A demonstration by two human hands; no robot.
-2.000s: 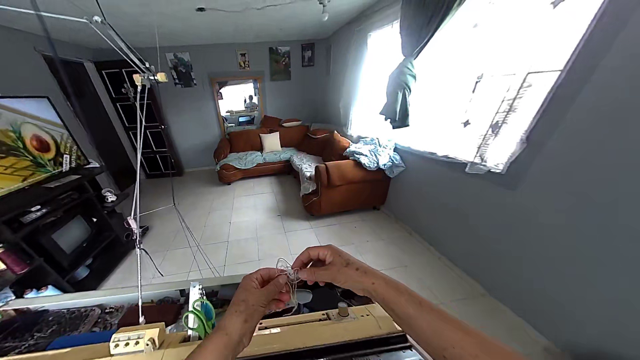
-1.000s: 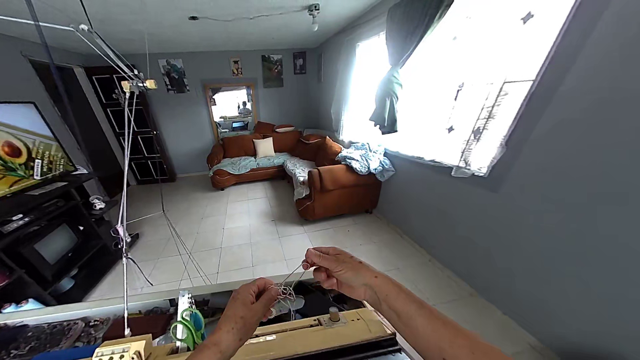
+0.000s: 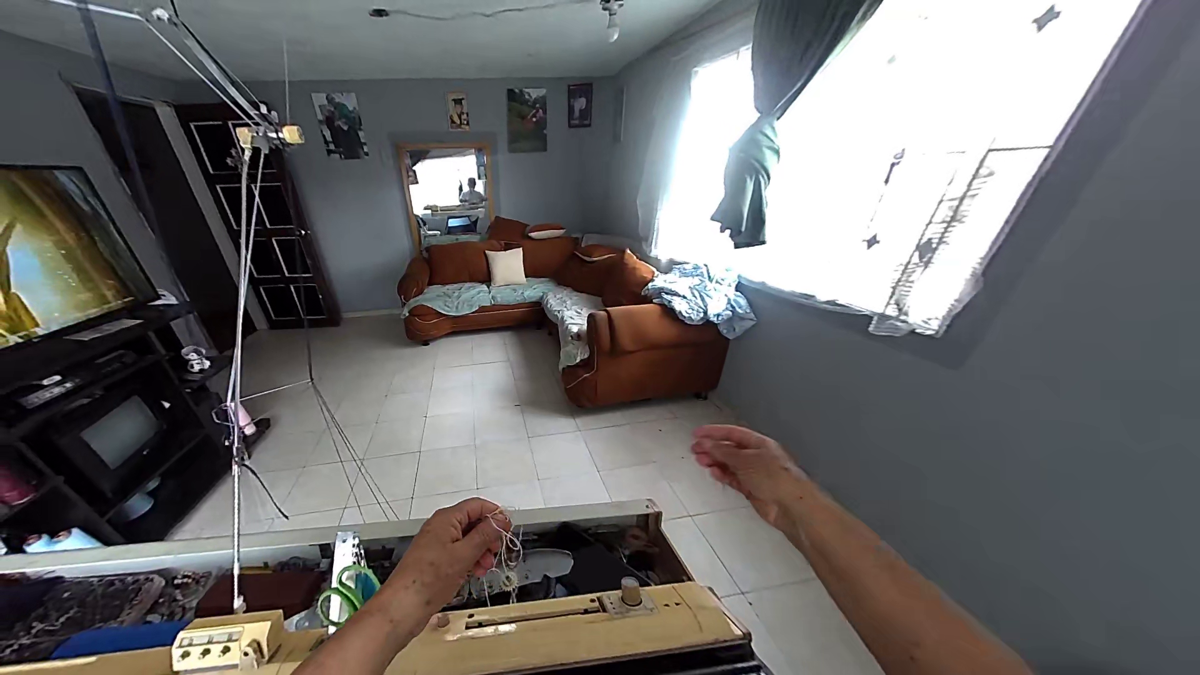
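My left hand pinches a loose tangle of thin whitish thread above the beige carriage of a knitting machine. Out to the right, over the tiled floor, is my right hand, its fingers close together; whether a strand runs between them is too fine to tell. Green-handled scissors stand just left of my left forearm. A beige counter unit with small dials sits at the lower left, below the upright yarn mast.
Behind the machine runs an open trough holding dark items. Strands hang beside the mast. A black television stand is at left, an orange-brown sofa further back, and a grey wall at right.
My hands were together at the thread; now my right hand has moved away to the right, while my left hand keeps the tangle. The picture on the television has changed.
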